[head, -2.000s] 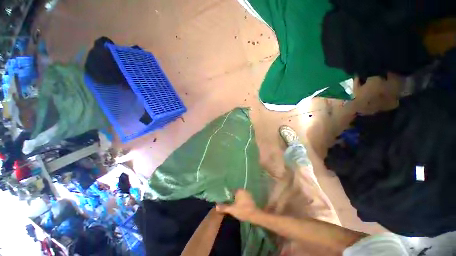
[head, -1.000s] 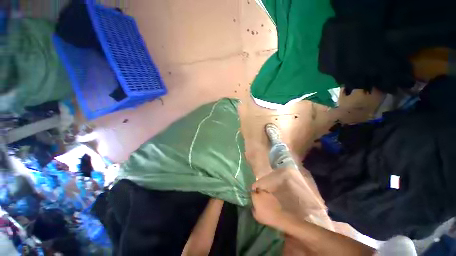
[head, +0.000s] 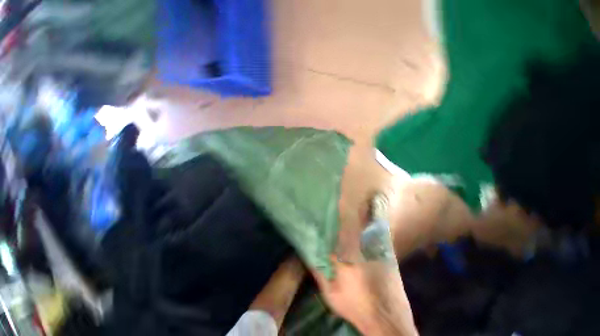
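Note:
The green woven sack (head: 299, 177) lies in front of me, its mouth edge towards me. Black garments (head: 204, 230) bulge at its opening on the left. My left hand (head: 288, 272) reaches in at the sack's edge; its fingers are hidden by the sack and black cloth, and only the wrist and forearm show. My right hand (head: 335, 282) is blurred at the sack's lower right edge, closed on the green material.
A blue plastic crate (head: 247, 52) lies on the floor beyond the sack. Green fabric (head: 421, 138) with a white edge is at the upper right, with black cloth (head: 546, 144) on it. A dark garment pile (head: 487, 289) is lower right. My shoe (head: 379, 205) is beside the sack. Blurred clutter fills the left.
The view has swung and is blurred. The black garments now spread wider over the sack's left side. The left forearm still reaches in, and the right hand stays at the sack's edge.

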